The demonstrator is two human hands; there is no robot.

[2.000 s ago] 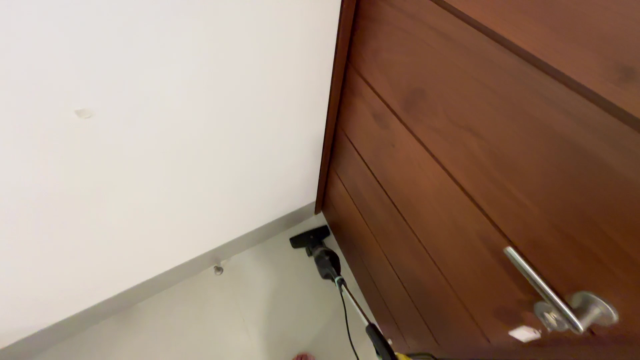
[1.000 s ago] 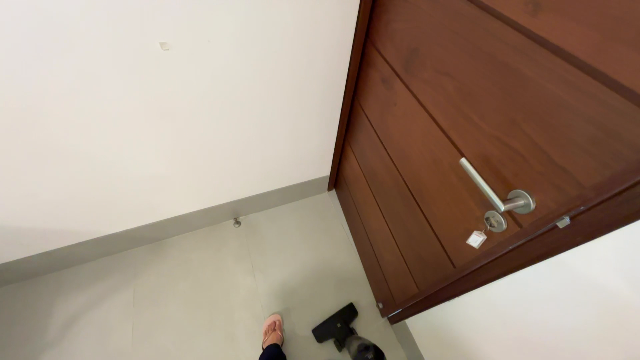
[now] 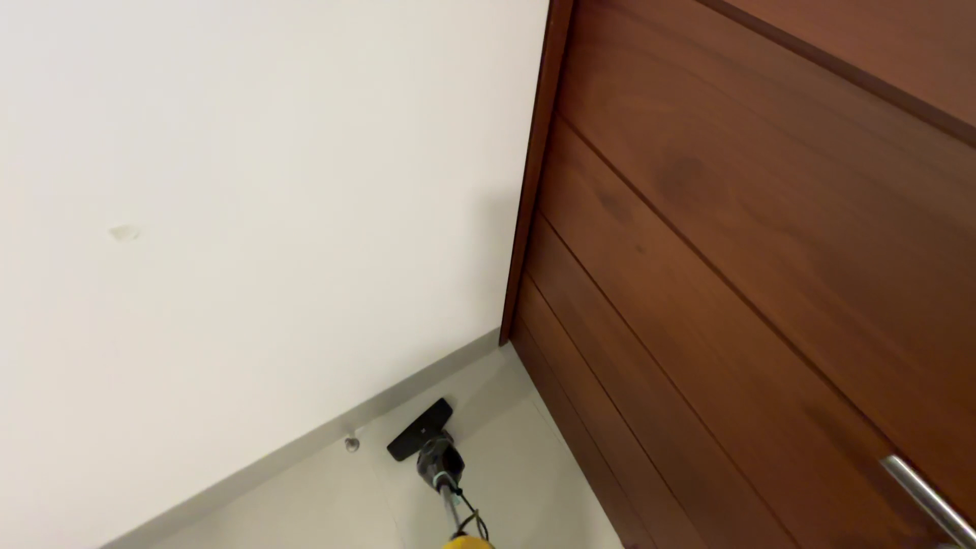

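Neither my left hand nor my right hand shows in the head view. A stick vacuum cleaner (image 3: pixel 441 462) stands low in the view, its black floor head (image 3: pixel 420 429) flat on the pale floor close to the baseboard. Its metal tube runs down toward me, with a black cord beside it and a yellow part (image 3: pixel 467 542) at the bottom edge. What holds the vacuum is out of view.
A brown wooden door (image 3: pixel 724 305) fills the right side, with part of its metal handle (image 3: pixel 926 496) at the lower right. A white wall (image 3: pixel 267 191) with a grey baseboard (image 3: pixel 305 451) rises at left. A small metal doorstop (image 3: pixel 351 444) sits by the baseboard.
The vacuum's floor head has moved along the floor and is now beside the baseboard, near the doorstop; two seconds ago it was beside the door's foot. The view has shifted, and the foot has left it.
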